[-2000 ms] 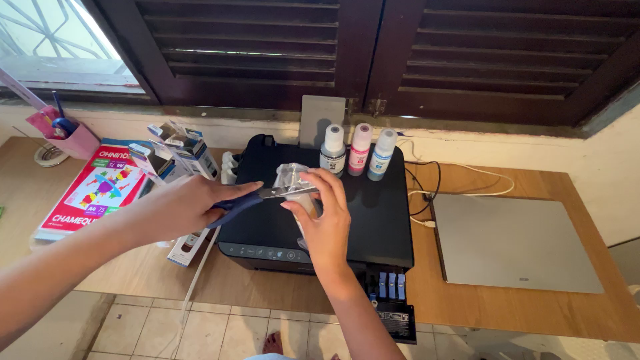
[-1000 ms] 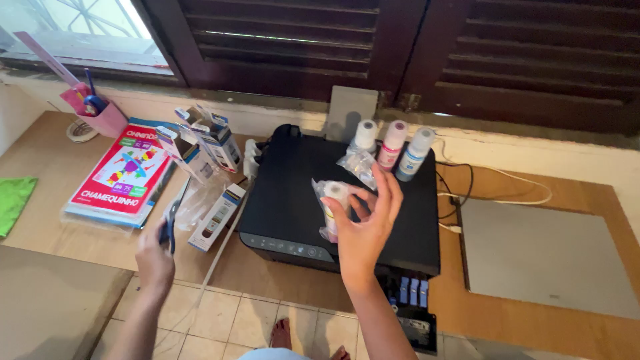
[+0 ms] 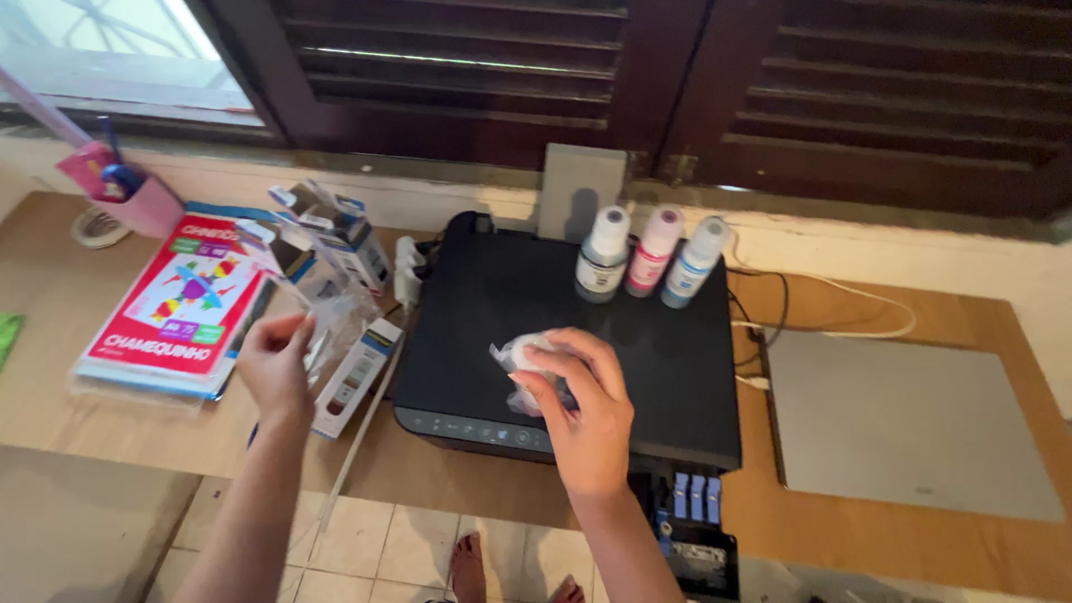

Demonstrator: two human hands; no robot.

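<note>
My right hand [image 3: 586, 402] grips the white cap of a small ink bottle [image 3: 529, 352] in crinkled clear plastic wrap, over the black printer [image 3: 494, 293]. My left hand [image 3: 280, 364] is left of the printer, fingers curled together beside clear plastic film [image 3: 343, 322]; whether it pinches any film cannot be told. Under the left wrist a bit of blue handle [image 3: 253, 433] shows, the rest hidden. Three ink bottles stand at the lid's back right: one with a black-and-white label [image 3: 601, 260], one pink [image 3: 653, 255], one blue [image 3: 693, 266].
Opened ink cartons [image 3: 356, 251] and a flat-lying carton [image 3: 358, 377] are left of the printer, beside a white cable. Further left are a red paper pack [image 3: 172, 301] and a pink pen cup [image 3: 146, 205]. A closed grey laptop [image 3: 904, 419] lies right. Blue tank caps [image 3: 697, 498] show at the printer's open front-right compartment.
The scissors have left my left hand, which has moved up beside the film. My right hand still holds the wrapped bottle, but the loose plastic scrap above its fingers is gone.
</note>
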